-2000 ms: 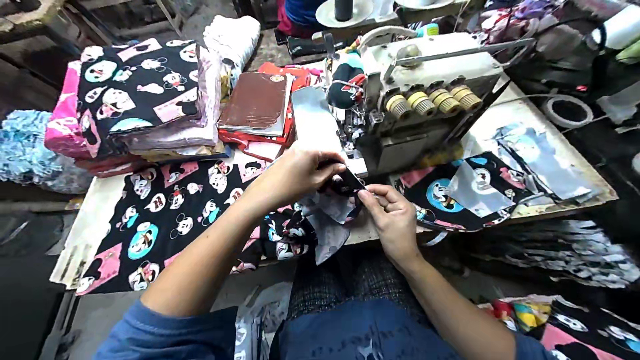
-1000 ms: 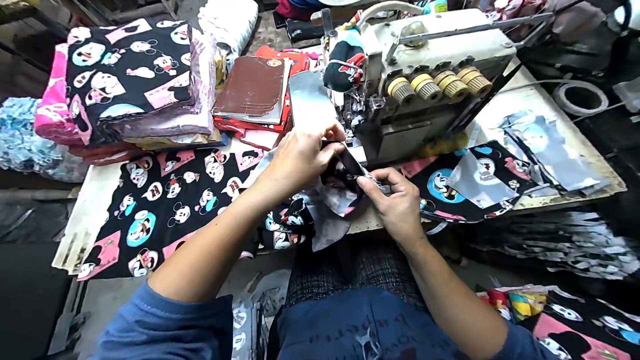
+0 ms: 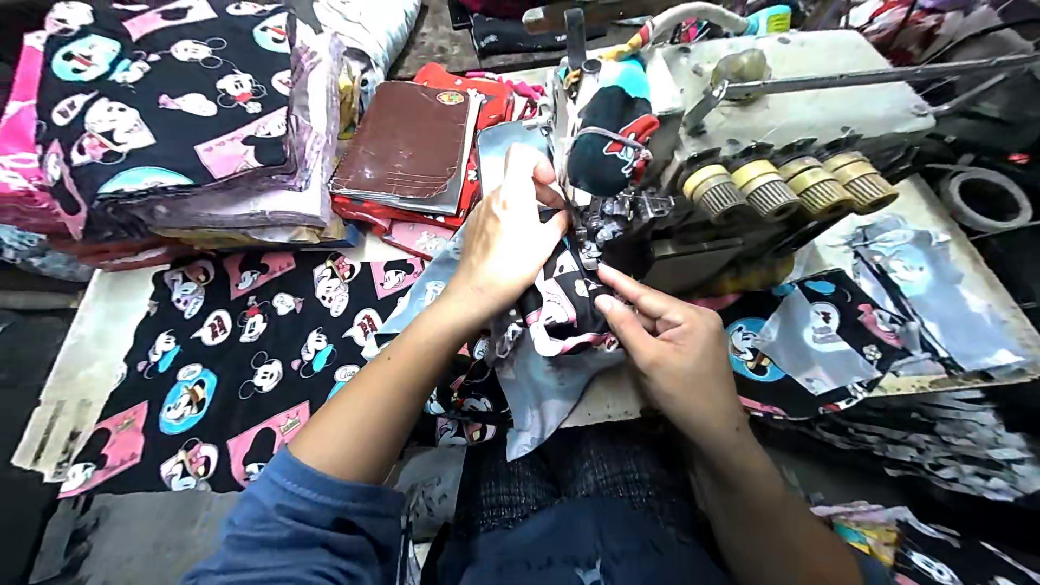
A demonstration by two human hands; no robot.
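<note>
An overlock sewing machine (image 3: 800,106) stands at the table's back, its presser foot area (image 3: 597,231) just above my fingers. My left hand (image 3: 512,231) grips the upper edge of a black printed fabric piece (image 3: 569,296) at the left of the foot. On the right, my right hand (image 3: 670,341) pinches that piece's edge between thumb and forefinger, close below the foot. The piece is bunched, and its pale grey underside (image 3: 540,394) hangs over the table edge. A black cartoon-print cloth (image 3: 260,374) lies flat at the left. The needle is hidden.
A tall stack of printed fabric (image 3: 171,97) stands at the back left, beside a brown-covered notebook (image 3: 406,138) on red cloth. Cut fabric pieces (image 3: 812,341) lie right of my right hand. Yellow-topped tension dials (image 3: 780,191) front the machine. More cloth (image 3: 942,544) lies low at the right.
Both hands have moved with the fabric from in front of the machine up to its presser foot. The strip stretched between them earlier is now at the foot.
</note>
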